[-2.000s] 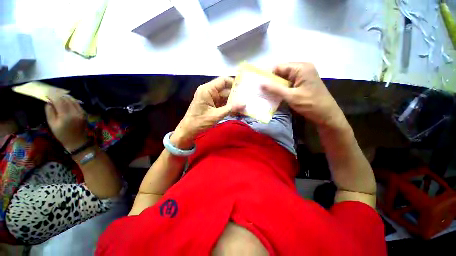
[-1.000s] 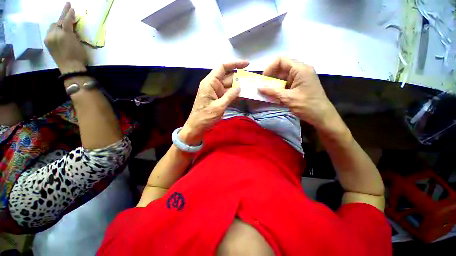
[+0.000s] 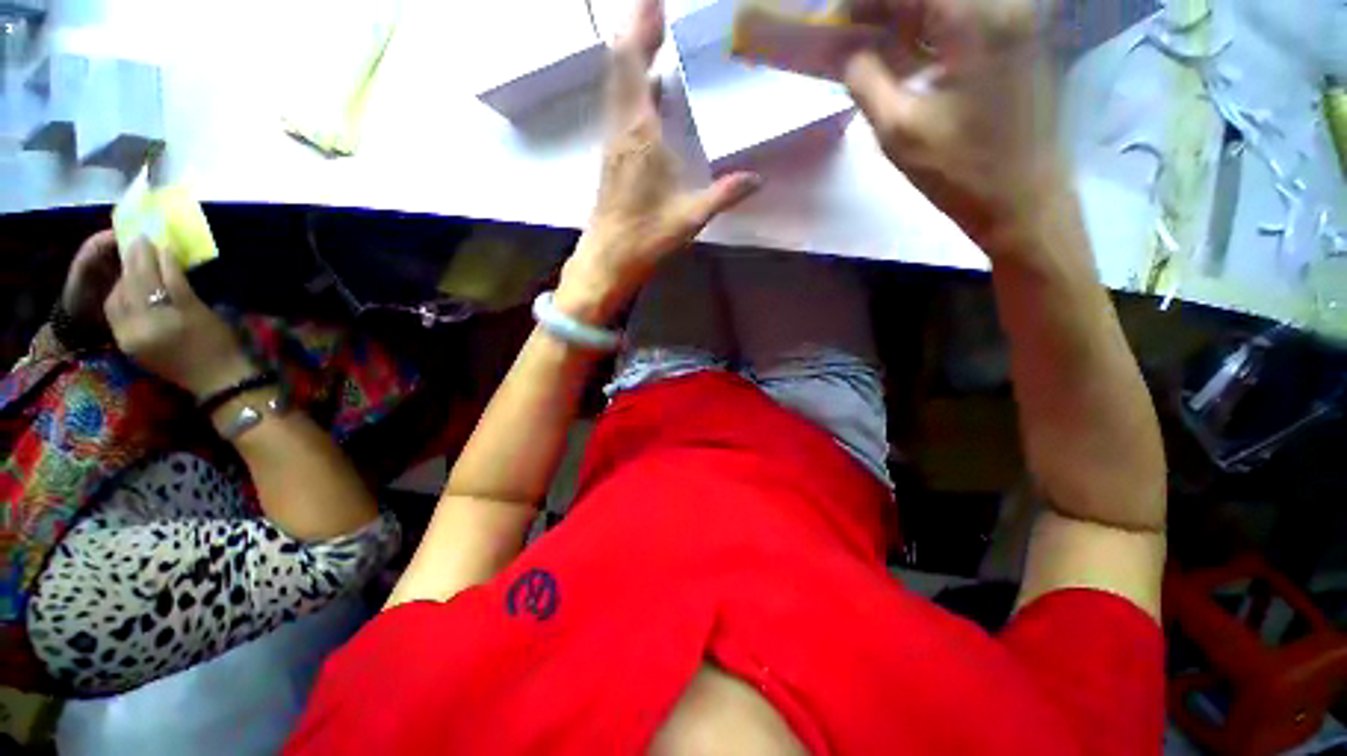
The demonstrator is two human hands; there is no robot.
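Observation:
My right hand (image 3: 968,126) is over the table's near part and holds a small flat yellow piece (image 3: 798,40) between thumb and fingers; it is blurred and looks brownish in shade. An open white box (image 3: 761,111) lies below and behind it, partly hidden by my hands. My left hand (image 3: 650,185) is raised at the table edge, fingers apart and empty, left of that box. Another white box part (image 3: 539,81) stands behind and left of my left hand.
Yellow sheets (image 3: 337,111) lie on the table at left. Another person's hands (image 3: 170,318) hold a yellow and white piece. White boxes (image 3: 118,111) stand at far left. White curled strips (image 3: 1282,163) and a yellowish strip (image 3: 1186,163) lie at right.
Both my hands have moved from above my lap up to the table. My left hand has let go of the yellow piece. The other person's hand has left the yellow sheets.

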